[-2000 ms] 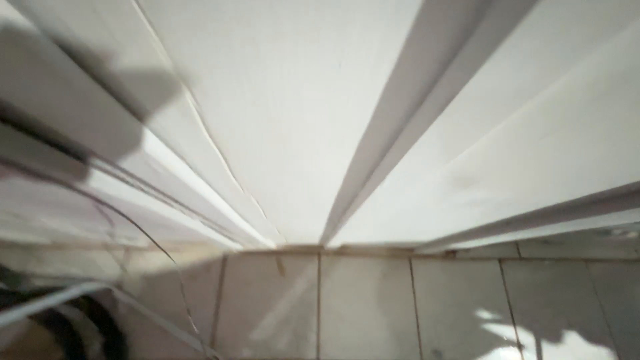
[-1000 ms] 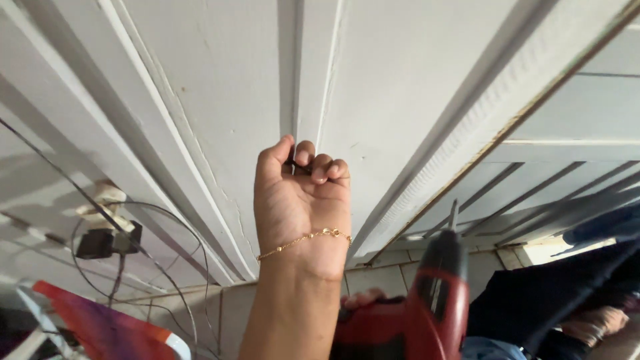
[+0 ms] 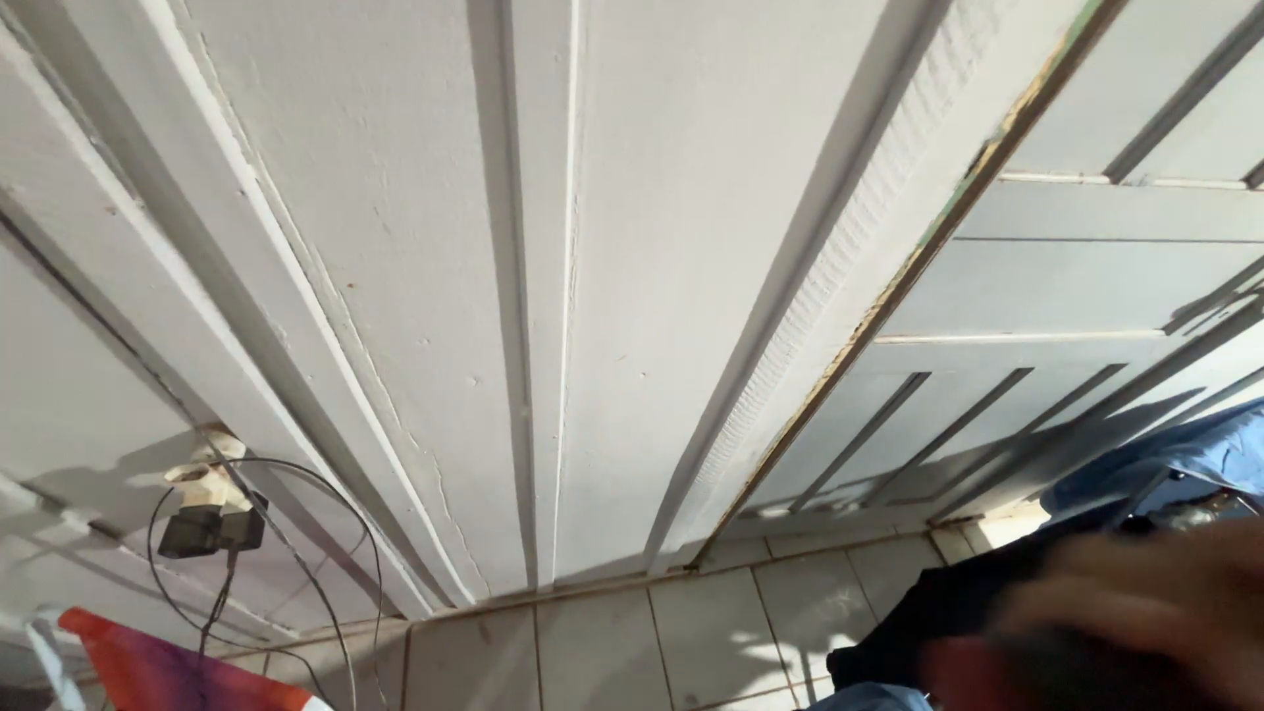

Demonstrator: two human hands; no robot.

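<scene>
A strongly blurred hand [image 3: 1136, 592], which looks like my right hand, reaches in from the lower right edge. Its fingers are over a blurred red and black object [image 3: 963, 671], apparently the power drill; blur hides how they grip. My left hand is out of view. In front stands a white-painted panelled wooden surface [image 3: 691, 247] with vertical battens and a cracked paint line.
Black plugs [image 3: 212, 528] sit in a socket adapter at left, with loose cables looping down. A red and purple item [image 3: 168, 662] lies below. Tiled floor [image 3: 602, 632] meets the panelling. Blue fabric [image 3: 1215, 444] and dark cloth [image 3: 948, 602] are at right.
My left hand, raised in the middle with small dark pieces in its fingers one second ago, has left the view. The red drill has moved from bottom centre toward the lower right.
</scene>
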